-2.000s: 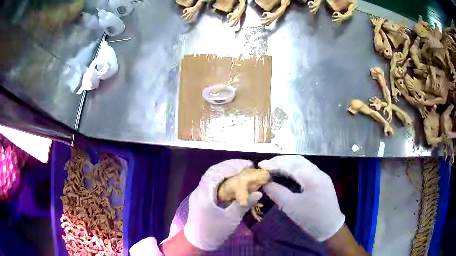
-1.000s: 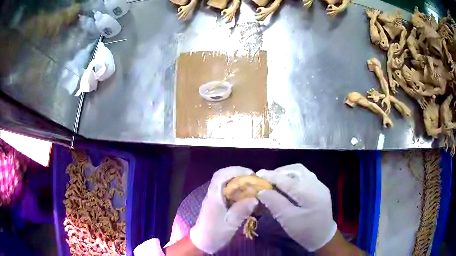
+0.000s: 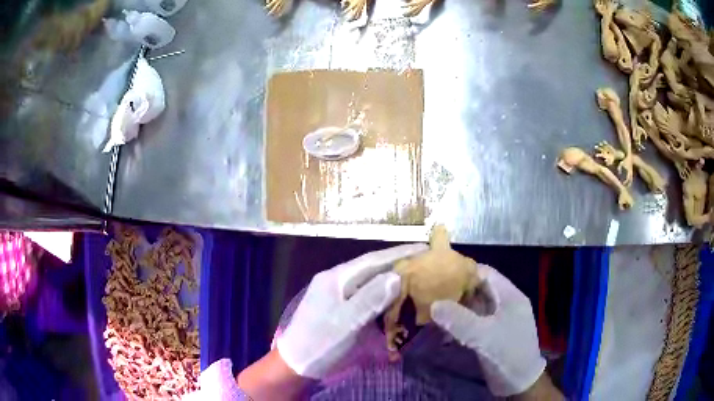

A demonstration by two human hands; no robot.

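A tan torso (image 3: 438, 276) with its neck stub pointing up is held above my lap, just off the table's near edge. One arm with an open hand hangs from its left side. My left hand (image 3: 340, 309), in a white glove, holds the torso at that side near the shoulder. My right hand (image 3: 501, 333), also gloved, grips its right side with the thumb across the front. My fingers hide the right side of the torso, so I cannot tell if an arm is there.
A small dish (image 3: 332, 143) sits on a shiny-smeared cardboard pad (image 3: 286, 180). Loose arms (image 3: 599, 168) and a pile of tan parts (image 3: 673, 102) lie right. White bottles (image 3: 149, 30) and a crumpled cloth (image 3: 141, 102) lie upper left. Crates stand left (image 3: 205, 313) and right (image 3: 591, 313), below the table.
The torso has turned from lying between my hands to upright, neck up, with its front or back now exposed. My hands have moved apart to its two sides. The view has shifted slightly.
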